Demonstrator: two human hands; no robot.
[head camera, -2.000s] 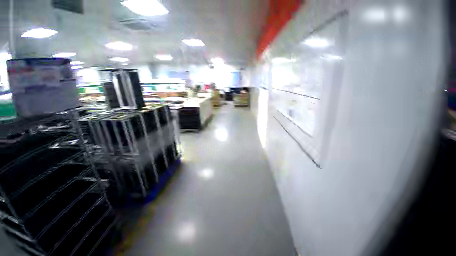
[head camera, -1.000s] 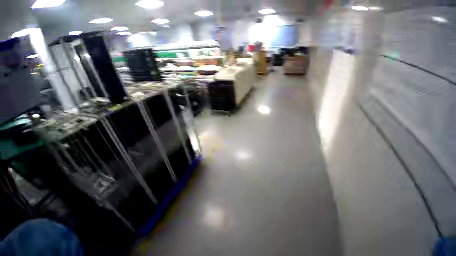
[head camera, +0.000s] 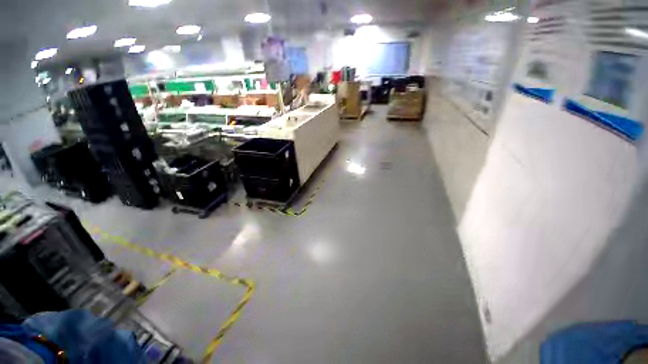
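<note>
Two blue sleeves show at the bottom edge, one at the lower left (head camera: 89, 340) with an orange-dark band near its end, one at the lower right (head camera: 593, 343). No hand can be made out; both are cut off or too blurred. Nearest at the lower left is a blurred load of grey and black parts (head camera: 60, 259), low beside the left sleeve. No hand is seen touching it.
Grey floor (head camera: 369, 242) with yellow-black tape (head camera: 177, 261). A white wall with boards (head camera: 540, 213) runs along the right. Black crates (head camera: 266, 170) stand by a long white-sided bench (head camera: 316, 142). A tall black crate stack (head camera: 117, 142) stands left. Brown cartons (head camera: 406, 105) are at the back.
The view has moved forward along the aisle. The tall rack and strapped black stack on the left have passed out of view; the bench and crates look nearer. Both blue sleeves show more.
</note>
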